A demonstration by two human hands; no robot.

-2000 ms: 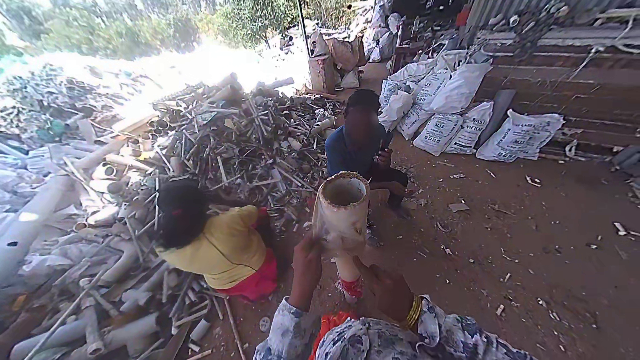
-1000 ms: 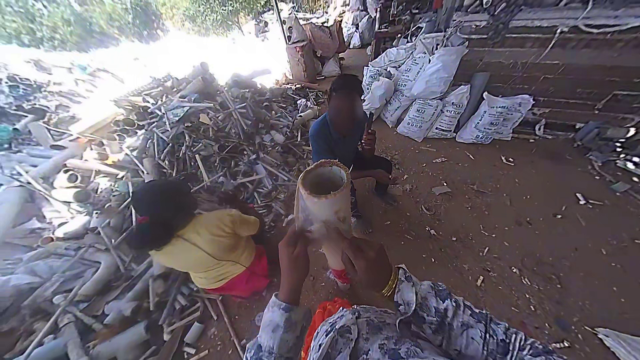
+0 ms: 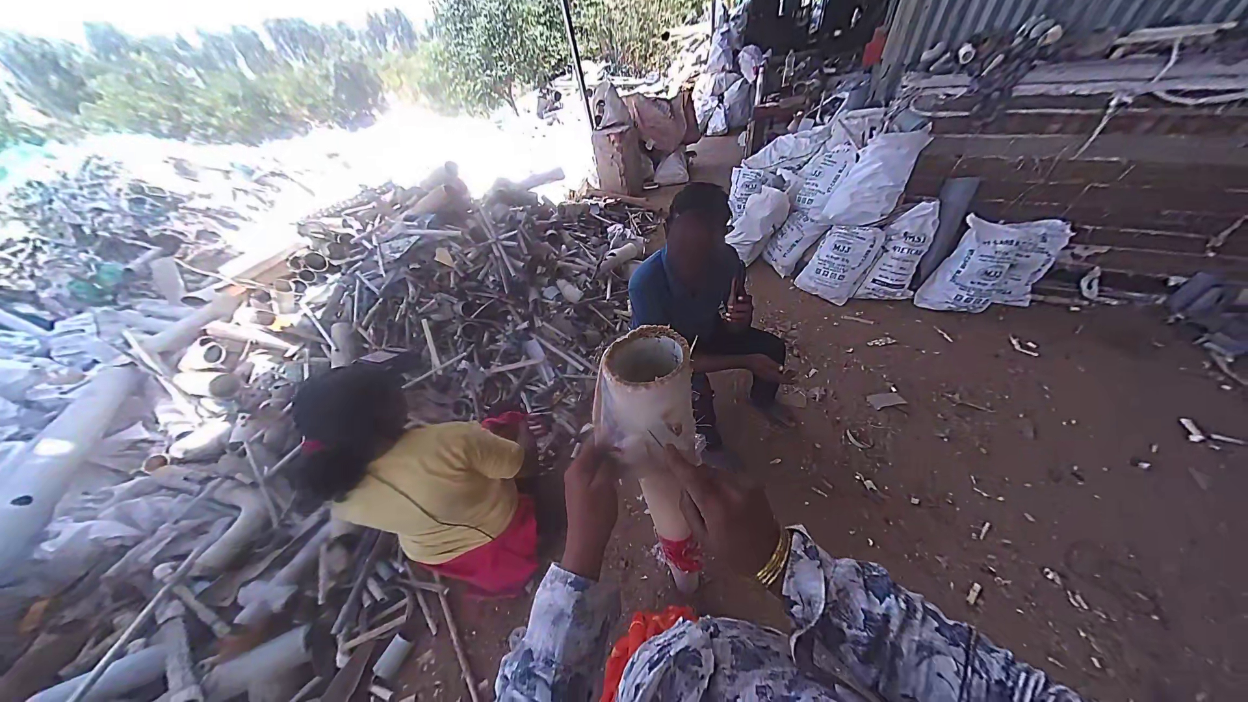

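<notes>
A wide off-white plastic pipe piece (image 3: 647, 395) with a rough brownish rim stands upright in front of me. My left hand (image 3: 591, 502) grips its lower left side. On its lower right is my right hand (image 3: 726, 517), fingers bent against the wall; whether it holds a small tool is hidden. Below the wide piece runs a narrower pale pipe (image 3: 667, 507) with a red wrap (image 3: 681, 554) near its lower end. Whether the two pipes are joined cannot be told.
A large heap of scrap pipes (image 3: 468, 283) lies left and ahead. One person in a yellow top (image 3: 439, 478) sits beside it; another in a blue shirt (image 3: 682, 292) sits just beyond the pipe, holding a dark object. White printed sacks (image 3: 994, 263) lean by the wall.
Both hands stay at the wide pipe piece. The person in yellow now has an arm reaching forward toward the heap. The view has shifted somewhat.
</notes>
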